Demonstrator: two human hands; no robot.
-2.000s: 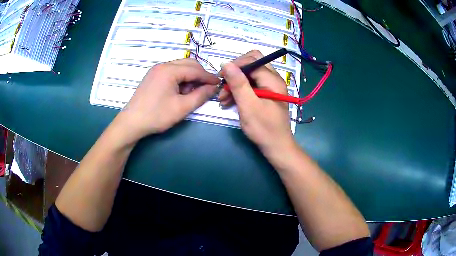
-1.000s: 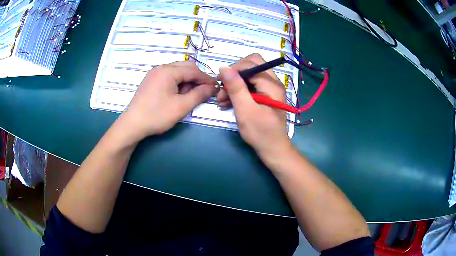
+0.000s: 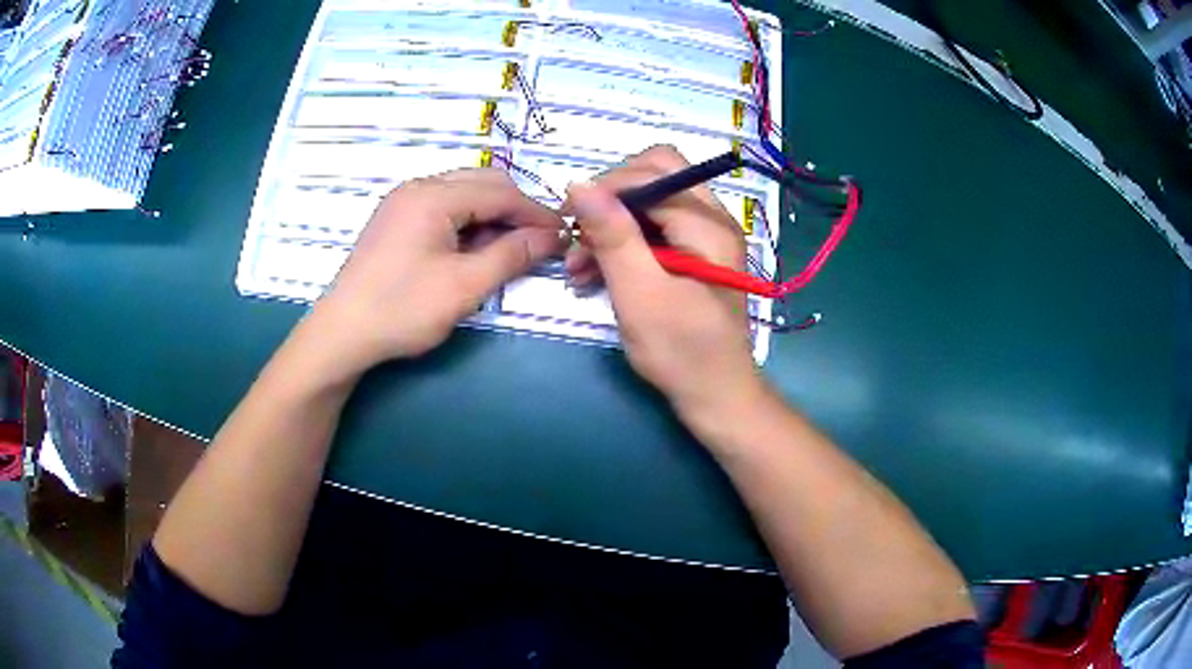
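My left hand [image 3: 438, 268] pinches a tiny white lead connector [image 3: 570, 233] between thumb and fingertips. Thin lead wires [image 3: 526, 174] run to it from a cell with yellow tape [image 3: 486, 157]. My right hand [image 3: 667, 281] holds the black test probe [image 3: 682, 180] and the red test probe [image 3: 716, 271] together, their tips hidden at the connector between my fingertips. Both hands are over the white blister tray [image 3: 268, 248], which holds long flat pouch cells [image 3: 379, 115] in two columns.
Stacked ridged trays [image 3: 111, 111] with hanging connectors stand at the upper left. The green mat [image 3: 941, 340] lies around the tray. Red and black test leads [image 3: 837, 235] loop right of my right hand. A black cable [image 3: 974, 65] lies at the far edge. A red stool [image 3: 1065, 621] shows lower right.
The right hand and its probes have shifted slightly down and left from the earliest frame. The left hand still pinches the connector. The tray appears slightly lower in view.
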